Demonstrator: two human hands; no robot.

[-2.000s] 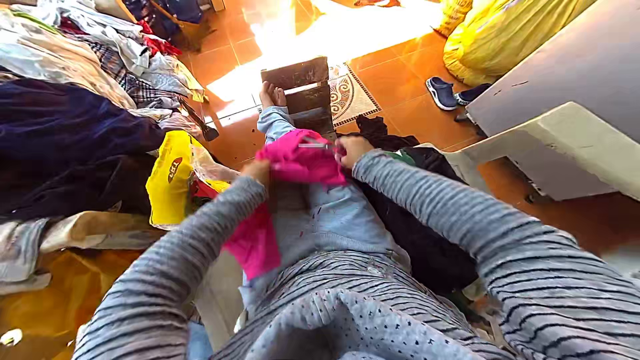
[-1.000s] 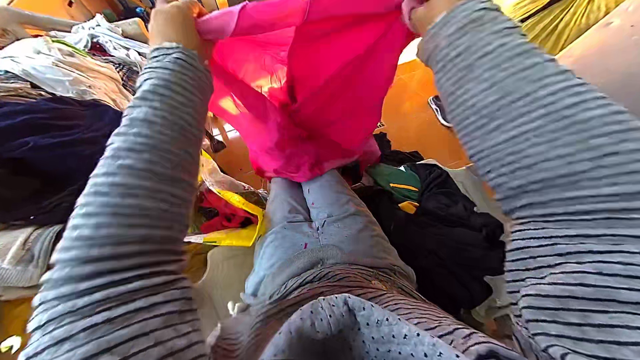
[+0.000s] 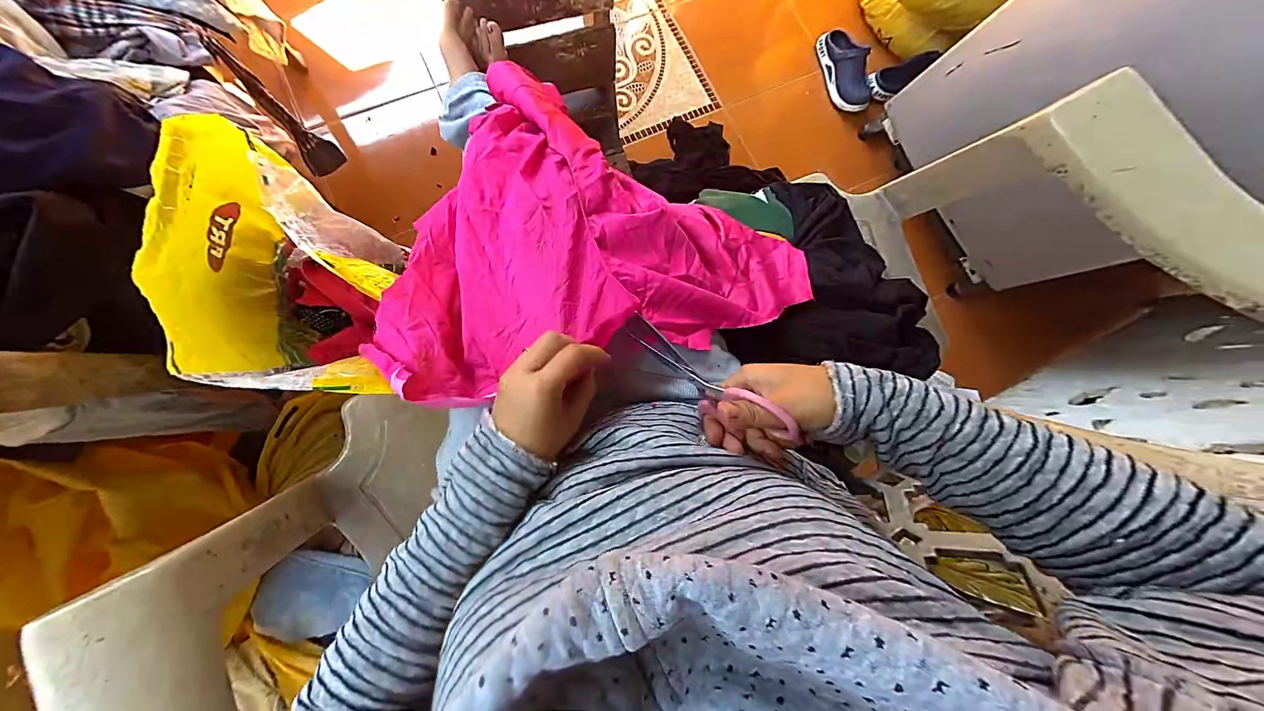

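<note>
A bright pink cloth (image 3: 533, 247) lies spread over my lap and legs. My left hand (image 3: 546, 395) is at the cloth's near edge, its fingers curled; they seem to pinch that edge. In my right hand (image 3: 765, 410) is a pair of scissors (image 3: 758, 403) with pink handles. Their blades are parted and point up and left, with the tips at the near edge of the pink cloth. A pile of black cloth (image 3: 839, 296) with a green piece (image 3: 748, 209) lies to the right of my legs.
I sit in a plastic armchair (image 3: 178, 583). Left of my lap is a yellow plastic bag (image 3: 212, 247) with red cloth in it, beside heaped clothes (image 3: 69, 128). Dark clogs (image 3: 842, 71) stand on the tiled floor near a grey panel (image 3: 1066, 128). My feet rest by a wooden stool (image 3: 563, 59).
The pink cloth was held up and stretched between both raised hands a second ago; now it lies over my legs. Both hands have come down towards my waist, and the scissors now show in the right one.
</note>
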